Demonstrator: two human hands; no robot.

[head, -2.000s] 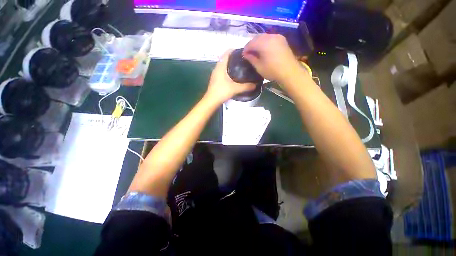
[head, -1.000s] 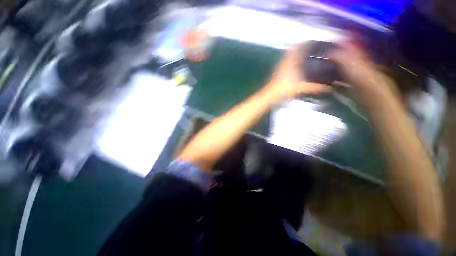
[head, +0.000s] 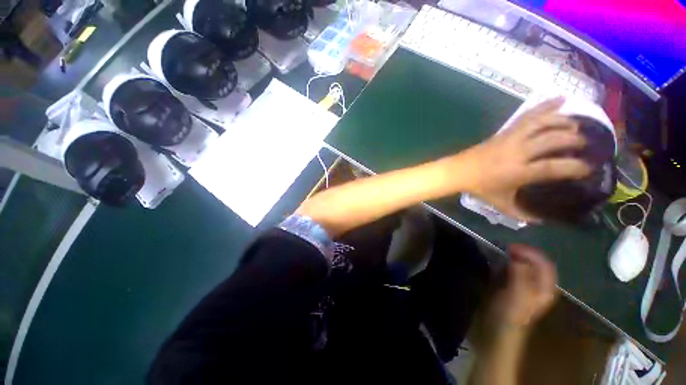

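Observation:
A security camera with a white shell and black ball face stands on the green mat at the right. My left hand is spread over its ball and shell, fingers on top. Part of its flat white base shows beneath my wrist. My right hand is blurred, below the bench's front edge, with fingers bent; whether it holds anything cannot be told.
Several cameras stand in a slanting row at left, beside a white sheet. A keyboard, parts box and monitor are behind. A mouse, yellow tape and label strip lie at right.
The view has swung left. Both hands were around the black ball; now only my left hand is on the camera, and my right hand has moved down towards my body.

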